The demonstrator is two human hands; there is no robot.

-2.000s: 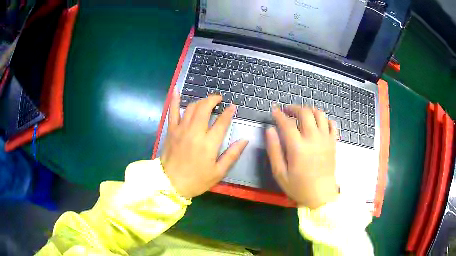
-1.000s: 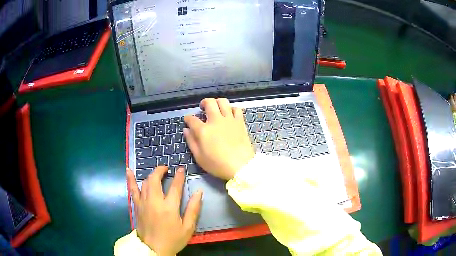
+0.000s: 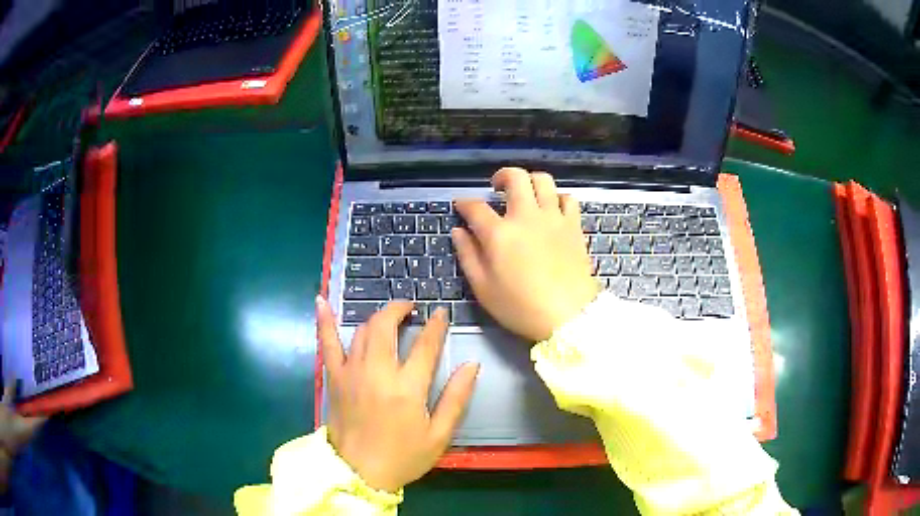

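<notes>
An open silver-grey laptop (image 3: 545, 403) lies on a red-orange foam tray (image 3: 525, 458) in the centre. Its display (image 3: 545, 60) shows a dark text window and a white window with a coloured triangle chart. My left hand (image 3: 388, 388) rests over the lower left of the keyboard (image 3: 661, 257) and the palm rest, fingers apart, holding nothing. My right hand (image 3: 525, 252) lies over the upper middle keys, fingers spread and slightly bent, holding nothing. It hides some keys. My right sleeve covers much of the right palm rest.
An open laptop (image 3: 50, 272) on foam stands at left, and a person's hand (image 3: 14, 428) shows at the left edge. Another open laptop (image 3: 202, 60) lies on foam at back left. Stacked foam trays (image 3: 868, 323) and a dark laptop stand at the right edge.
My right hand has moved up and left onto the upper middle keys. The display changed from a mostly white window to a dark text window with a chart window.
</notes>
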